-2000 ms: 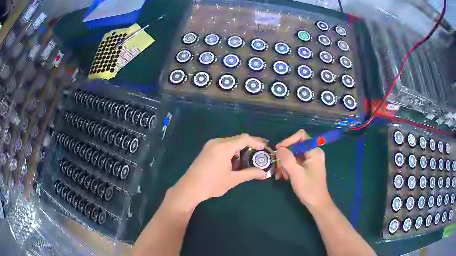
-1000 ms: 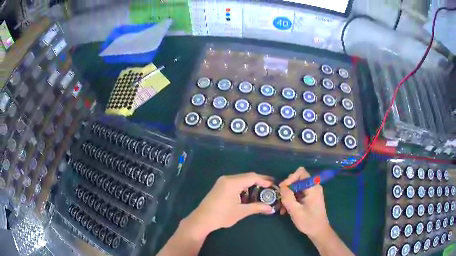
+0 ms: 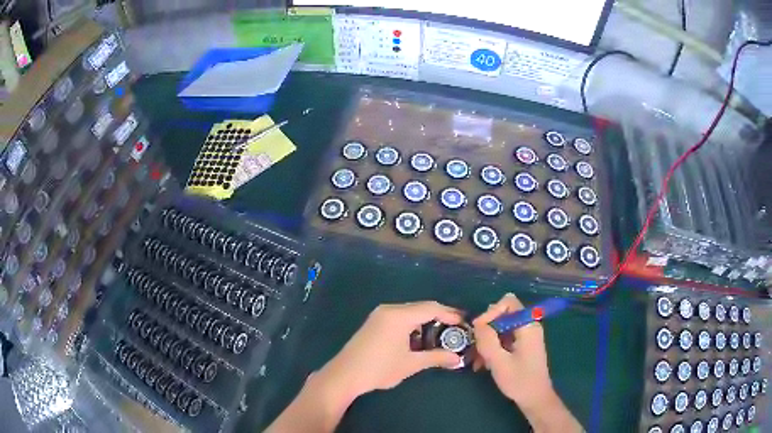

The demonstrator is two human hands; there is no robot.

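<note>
My left hand (image 3: 394, 342) holds a small round speaker driver (image 3: 453, 339) between thumb and fingers, its pale ringed face up. A darker round edge shows around the driver; whether it is a separate ring I cannot tell. My right hand (image 3: 516, 351) grips a blue pen-like test probe (image 3: 544, 314) with a red dot. The probe's tip is at the driver's right edge, mostly hidden by my fingers. A thin red probe lead (image 3: 669, 178) runs from the probe's rear up to the right.
Center blister tray (image 3: 406, 245) lies ahead, left blister tray (image 3: 182, 304) and tilted tray stack (image 3: 51, 194) at left, right tray (image 3: 650, 364) at right. Empty tray stack (image 3: 694, 190) is upper right. Dot sticker sheet (image 3: 275, 139) and blue bin (image 3: 224, 101) lie upper left.
The view has tilted up, so trays and hands sit lower and the screen's edge shows more. My hands keep hold of the driver and probe.
</note>
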